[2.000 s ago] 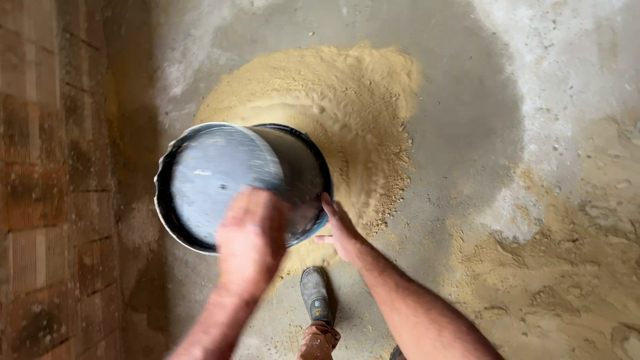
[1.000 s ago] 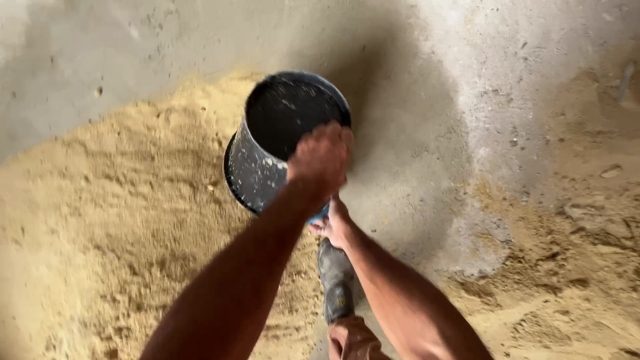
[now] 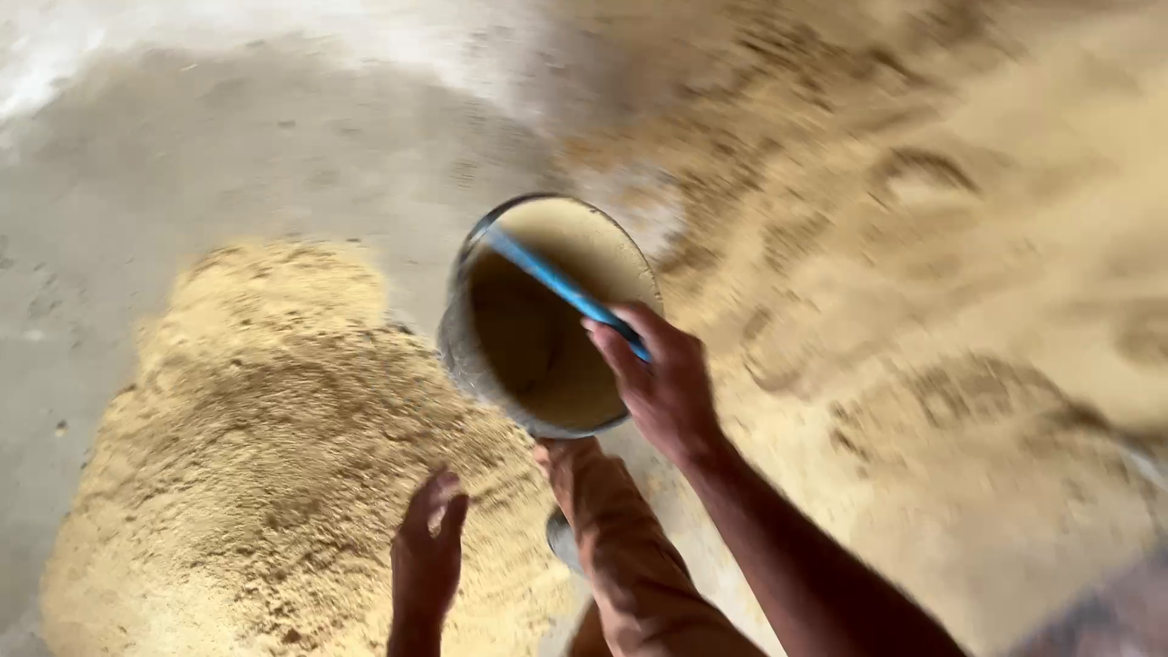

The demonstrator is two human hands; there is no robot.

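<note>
My right hand (image 3: 662,379) is closed around the blue strap-like handle (image 3: 557,283) of a round bucket (image 3: 456,342), near the centre of the view. The handle crosses over the bucket's mouth, which faces up toward me. Its inner wall looks pale and dusty, while shadow hides much of the inside. Lower left, my left hand (image 3: 429,538) holds nothing, with thumb and fingers apart, over a heap of yellow sand (image 3: 301,447). It does not touch the bucket.
Bare grey concrete (image 3: 237,146) lies beyond the heap. More loose sand (image 3: 912,319), marked with prints, spreads over the floor on the right. My trouser leg (image 3: 611,538) is just below the bucket, and part of a shoe (image 3: 563,538) shows beside it.
The bucket, bottom up under both hands two seconds ago, now has its mouth toward me and hangs from my right hand. My left hand has let go of it. The view has swung to the right.
</note>
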